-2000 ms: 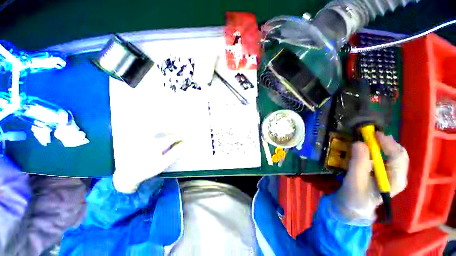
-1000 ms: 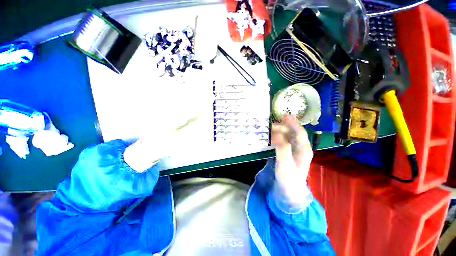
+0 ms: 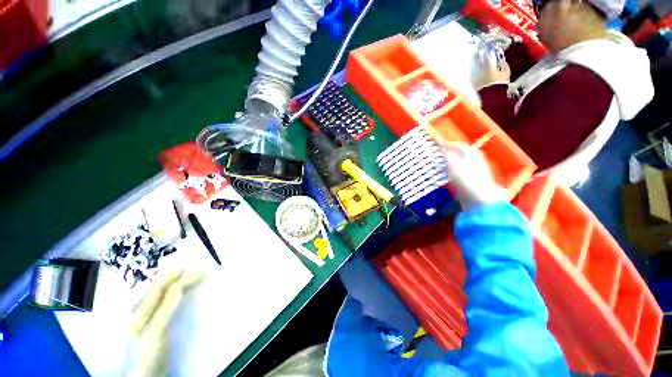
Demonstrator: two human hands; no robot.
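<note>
My right hand point(image 3: 471, 175), in a thin white glove, is at the right edge of the tray point(image 3: 413, 166) with pale and dark rows and grips it there; the fingertips are hard to make out. The tray is right of the soldering iron point(image 3: 365, 179), whose yellow handle rests at the stand above the yellow-brown sponge point(image 3: 356, 200). My left hand point(image 3: 166, 316) is low over the white mat point(image 3: 254, 294), badly blurred, its fingers unclear. Black-and-white loose parts point(image 3: 138, 254) and tweezers point(image 3: 205, 238) lie on the mat.
Red-orange parts bins point(image 3: 471, 132) run along the right, with stacked red bins point(image 3: 427, 276) below. A white cup point(image 3: 298, 219), fan point(image 3: 265, 177), solder spool point(image 3: 66, 283) and grey hose point(image 3: 284, 55) stand around the mat. Another person point(image 3: 564, 110) sits at upper right.
The view has swung to the right. The tray has moved off the mat to beside the bins, with my right hand at it. The soldering iron, held by my right hand two seconds ago, is at its stand.
</note>
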